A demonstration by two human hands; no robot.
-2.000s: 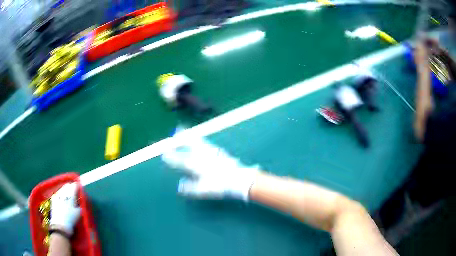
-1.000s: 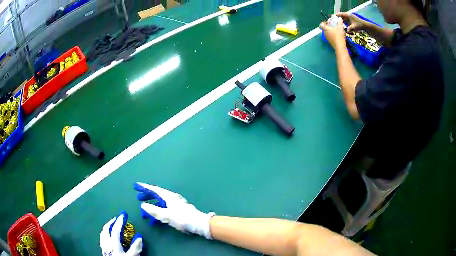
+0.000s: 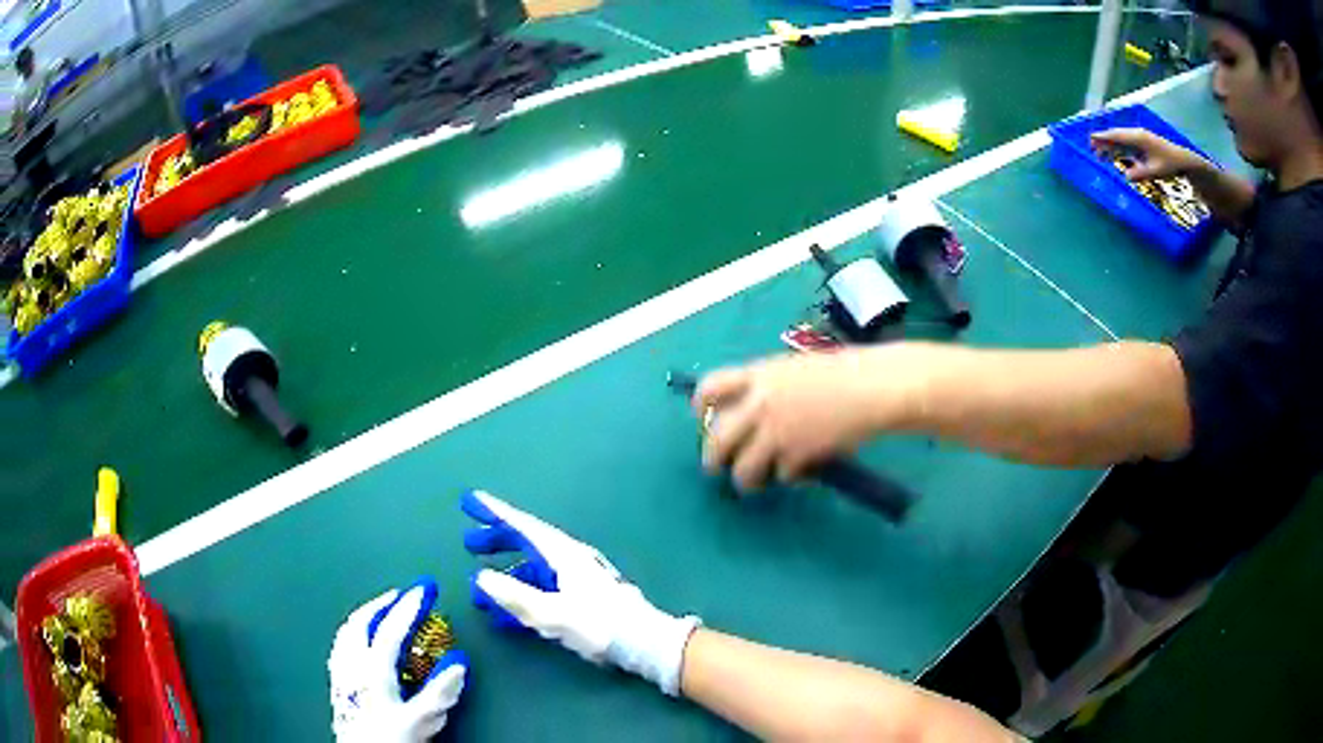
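Observation:
My left hand [image 3: 392, 671], in a white glove with blue fingertips, is closed around a gold mesh grille [image 3: 427, 650] at the bottom of the view. My right hand [image 3: 559, 588], in the same kind of glove, is just right of it with its fingers apart and nothing in it. Two microphone bodies, a nearer one [image 3: 866, 295] and a farther one [image 3: 914, 232], lie on the green tabletop. A neighbour's hand [image 3: 784, 414] is on another body, blurred and partly hidden, with a black handle [image 3: 866, 488].
A red basket [image 3: 171, 661] of gold grilles stands at the left. A finished-head microphone [image 3: 240, 375] and yellow tubes [image 3: 106, 502] lie on the belt [image 3: 435, 319]. Across it are a red-orange bin [image 3: 261, 163] and a blue bin [image 3: 87, 322]. The neighbour's arm [image 3: 1045, 399] crosses the right side.
The neighbour's arm has reached in from the right with another microphone body at its hand. My left hand still holds the grille and my right hand is still empty. The view has shifted somewhat.

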